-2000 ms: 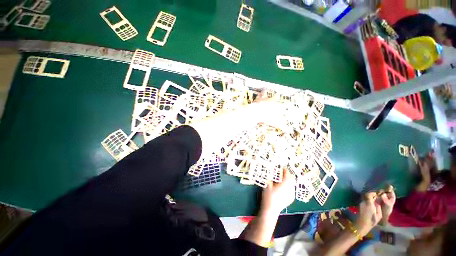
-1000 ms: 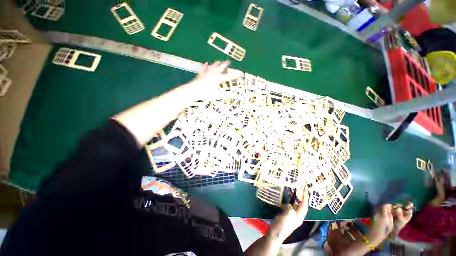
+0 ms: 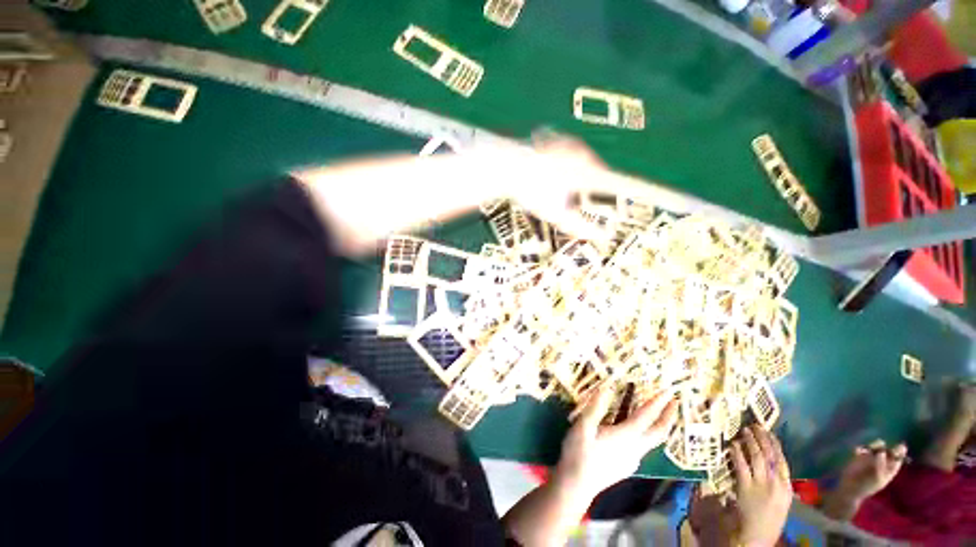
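Note:
A large heap of cream keypad faceplates (image 3: 642, 305) lies in front of me. My left hand (image 3: 567, 176), blurred and overexposed, is over the heap's far-left edge by the metal strip; its fingers and any held part cannot be made out. My right hand (image 3: 615, 443) is at the heap's near edge, thumb and fingers spread against the frames. A small dark shape shows between them; whether it is held is unclear. A dark gridded sheet (image 3: 391, 358) lies left of the heap, partly under loose faceplates.
A pale metal strip (image 3: 348, 99) crosses the green bench (image 3: 161, 214), with scattered faceplates beyond it. A cardboard box (image 3: 37, 139) is at far left. Another person's hand (image 3: 758, 475) touches the heap's near-right edge; more hands are further right. A red crate (image 3: 910, 182) stands at right behind a metal bar.
My left hand has moved right along the strip to the heap's far-left edge. The heap's left side has shifted, with faceplates separated there. Another person's hand has come to its near-right edge.

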